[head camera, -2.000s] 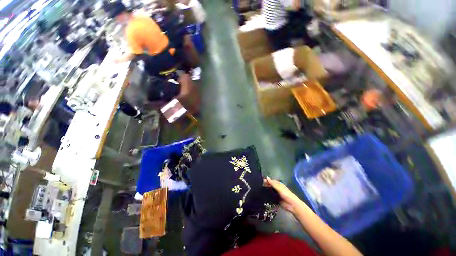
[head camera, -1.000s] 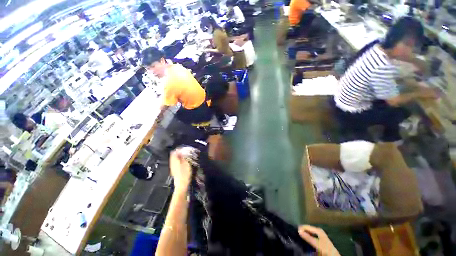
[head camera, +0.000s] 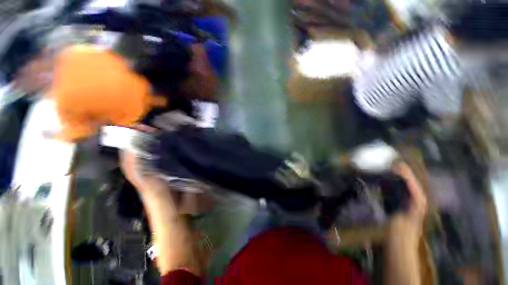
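The frame is strongly blurred. A black garment (head camera: 223, 158) with pale gold embroidery is stretched across in front of my dark red top, between my two hands. My left hand (head camera: 136, 158) is on its left end, where something whitish also shows. My right hand (head camera: 411, 186) is raised at the right, with its fingers around the dark right end of the garment. Finger detail is lost in the blur.
A person in orange (head camera: 97, 92) is at the left beside a white table (head camera: 44, 161). A person in a striped top (head camera: 412, 72) is at the upper right. A green aisle (head camera: 257, 72) runs ahead between them. A white item (head camera: 328, 58) lies right of the aisle.
The garment has gone from hanging down to stretched sideways. My right hand has moved up and to the right, my left hand to the left. The orange-clad person appears larger and nearer.
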